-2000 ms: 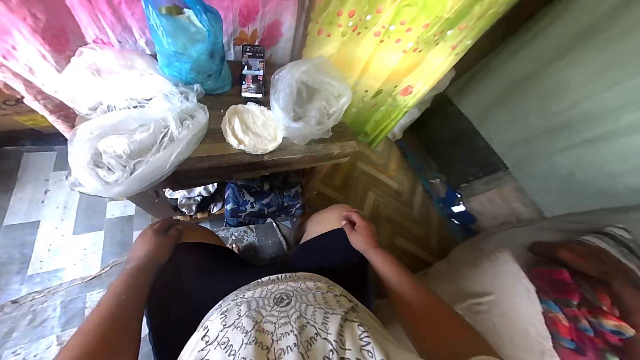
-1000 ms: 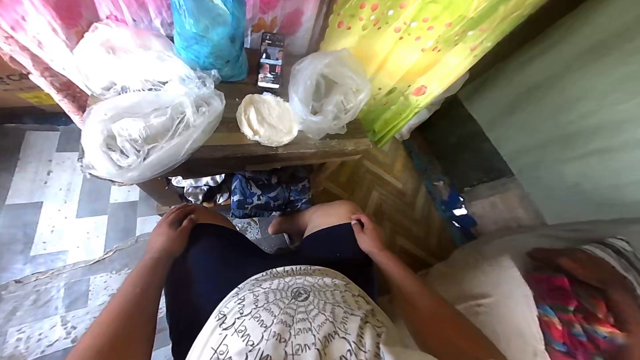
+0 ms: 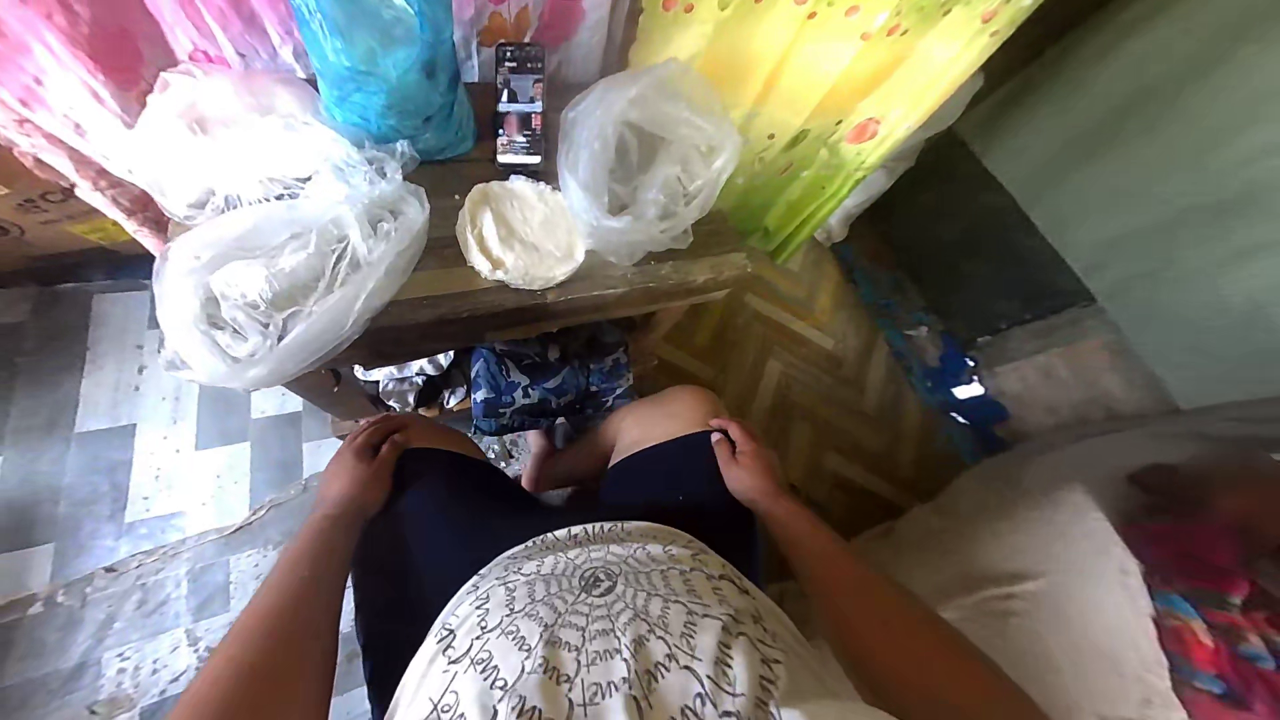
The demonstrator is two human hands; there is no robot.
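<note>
My left hand (image 3: pixel 362 465) rests on my left knee at the hem of the dark shorts, holding nothing. On the other knee lies my right hand (image 3: pixel 748 466), also without anything in it. Beyond my knees, a wooden table (image 3: pixel 470 305) bears a stack of thin round pale sheets, perhaps wrappers (image 3: pixel 522 233). Clear plastic bags stand on both sides of it: one at the right (image 3: pixel 645 165), and one at the left (image 3: pixel 290 290) with whitish contents. Behind the stack a phone (image 3: pixel 520 105) with a lit screen leans upright. A blue plastic bag (image 3: pixel 385 75) stands to its left.
Camouflage-patterned cloth (image 3: pixel 550 385) lies under the table. Pink and yellow curtains (image 3: pixel 800 90) hang behind it. A cardboard box (image 3: pixel 60 225) is at the far left. At the right, a pale cushion or cloth (image 3: pixel 1030 600) lies beside me, with a blurred person partly visible past it.
My left leg has shifted and a foot shows between my knees, which the oldest frame barely shows. Both hands stay on my knees. The things on the table have not moved.
</note>
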